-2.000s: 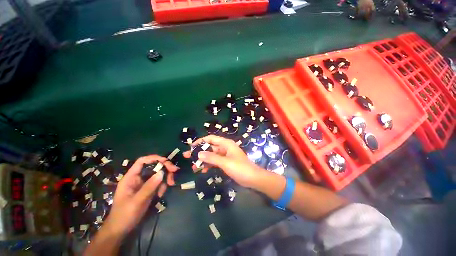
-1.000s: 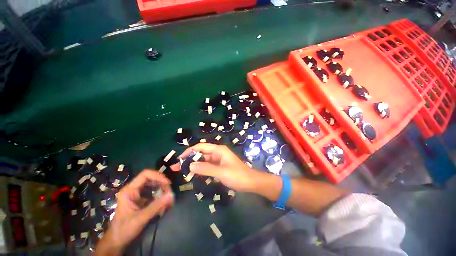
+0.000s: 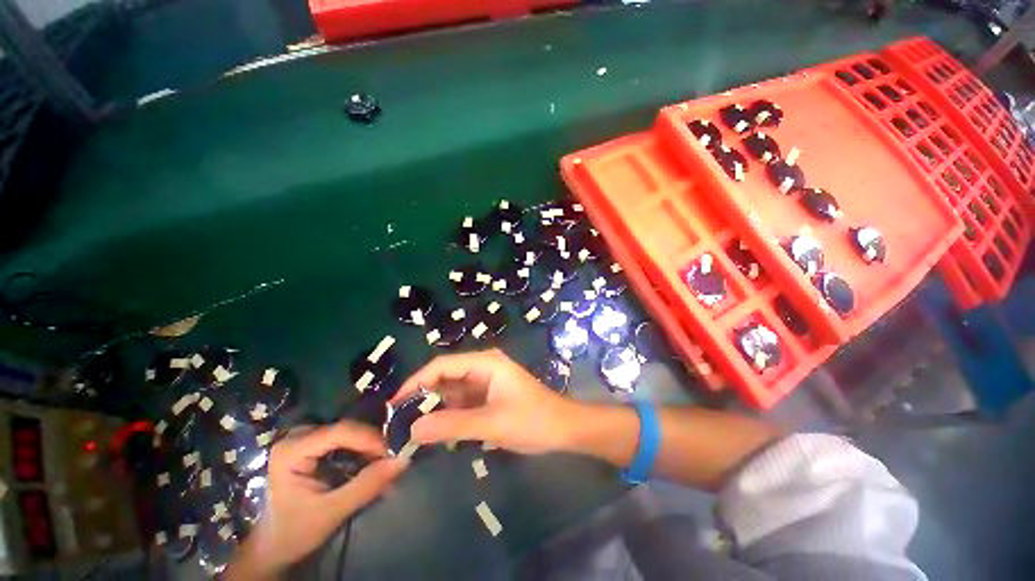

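Note:
My right hand (image 3: 482, 403), with a blue wrist band, holds a round black display unit (image 3: 404, 424) with cream tape tabs between thumb and fingers. My left hand (image 3: 320, 488) is just left of it, its fingertips close to the unit's edge. It holds a small dark piece (image 3: 342, 463) at the end of a thin black cable (image 3: 345, 550); the piece is partly hidden by the fingers. Many similar taped units lie in one cluster (image 3: 526, 272) beyond my right hand and another cluster (image 3: 210, 443) left of my left hand.
Stacked red trays (image 3: 874, 182) at right hold more round units. A power supply (image 3: 68, 477) with red digits stands at the lower left. A single unit (image 3: 362, 108) lies far back on the green mat (image 3: 284, 204). Another red tray (image 3: 409, 16) is at the top edge.
My hands have come together, with the unit in my right hand lower and closer to my left fingertips. A taped unit now shows uncovered beyond them.

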